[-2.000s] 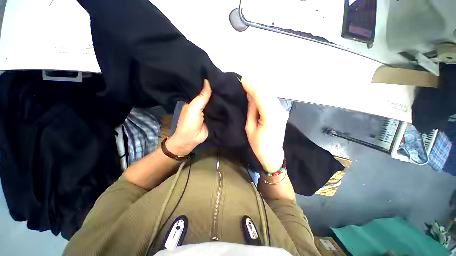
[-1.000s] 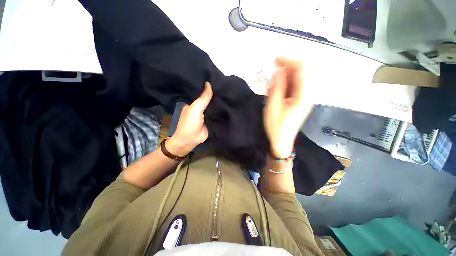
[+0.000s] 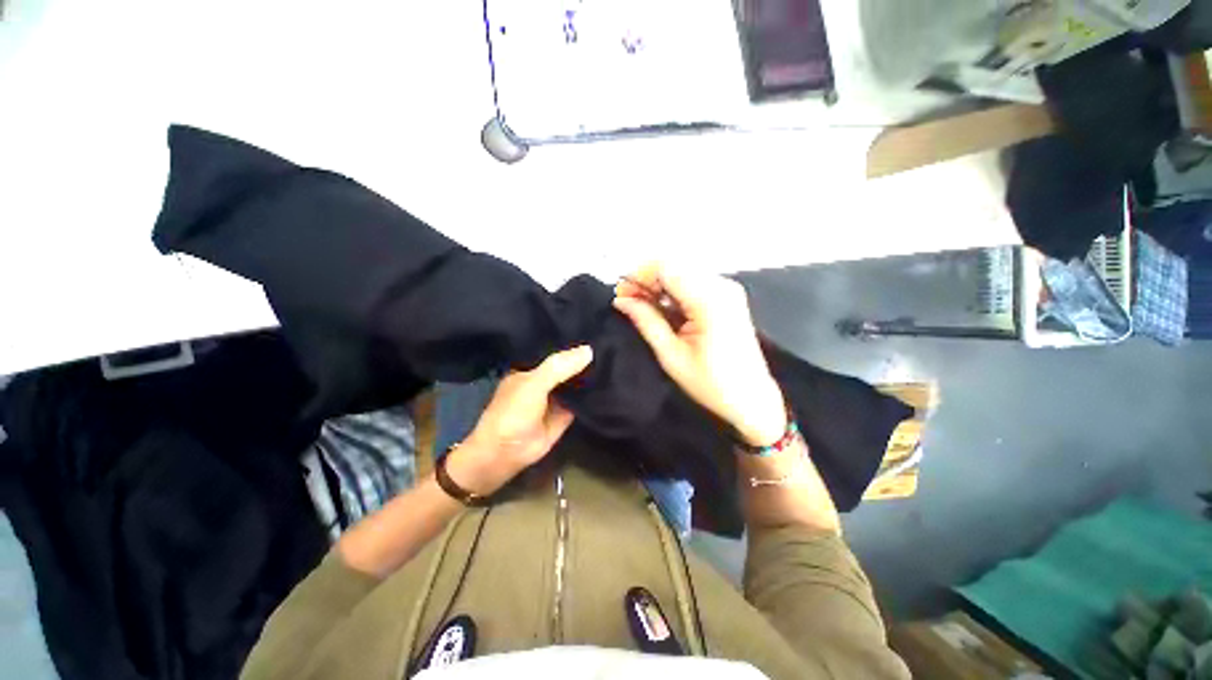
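A black garment (image 3: 386, 286) lies from the white table down across my lap, one end hanging at the right. My left hand (image 3: 522, 423) grips a fold of it, thumb on top. My right hand (image 3: 698, 348) is just right of that fold, thumb and forefinger pinched together at the cloth. A tiny dark sliver shows at the right fingertips, too small to name. Whether the right fingers also hold cloth is hard to tell.
The white table (image 3: 824, 226) holds a phone (image 3: 784, 51), a machine bed plate (image 3: 625, 67) and a tan strip (image 3: 960, 138). A black garment pile (image 3: 173, 518) hangs at left. A white basket (image 3: 1033, 299) stands at right.
My right hand has come from its raised, blurred position down to the cloth beside my left hand. The view has shifted, and the garment's far end now shows on the table.
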